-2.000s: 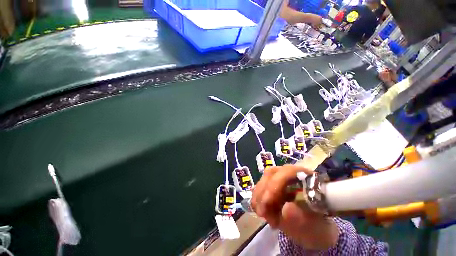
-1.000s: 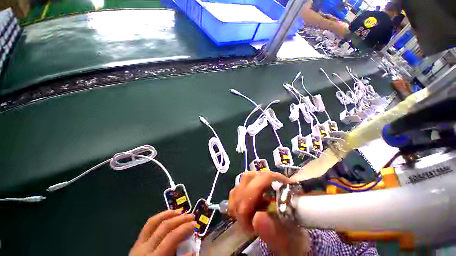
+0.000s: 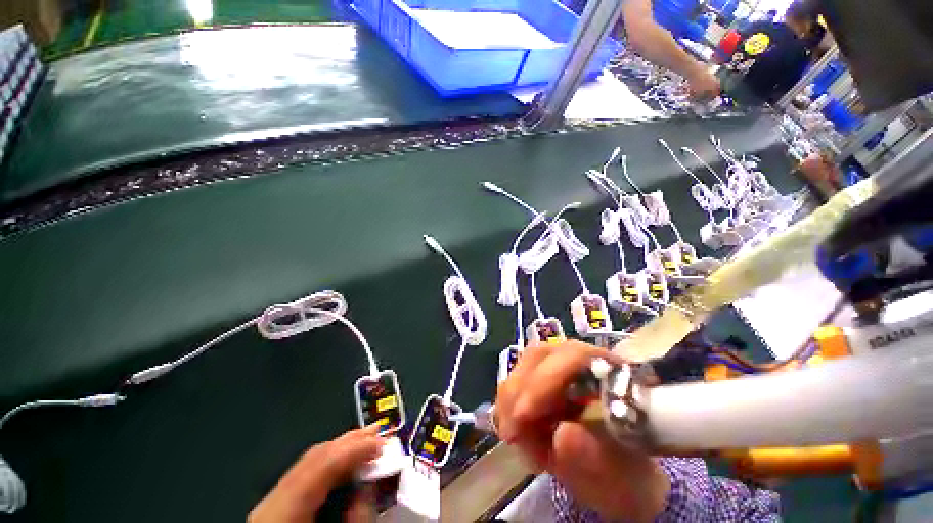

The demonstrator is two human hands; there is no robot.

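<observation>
My right hand is closed around the dispensing gun, beside the silvery hose clamp and thick white tube. The pale nozzle points left, its tip at the edge of an open power adapter with a dark board and yellow block. A second open adapter lies to its left. My left hand, cut off by the bottom edge, has its fingertips on a white flap at this adapter's near end. Another white flap lies below the first adapter.
More adapters with bundled white cables lie along the pale belt rail toward the far right. Loose cable connectors lie at left on the green belt. A blue bin and metal post stand beyond. Another person's arm reaches in.
Since one second ago, the adapters and cables appear shifted slightly right in view. My left hand has moved down from the adapter's near edge to its white flap. The nozzle remains at the same adapter.
</observation>
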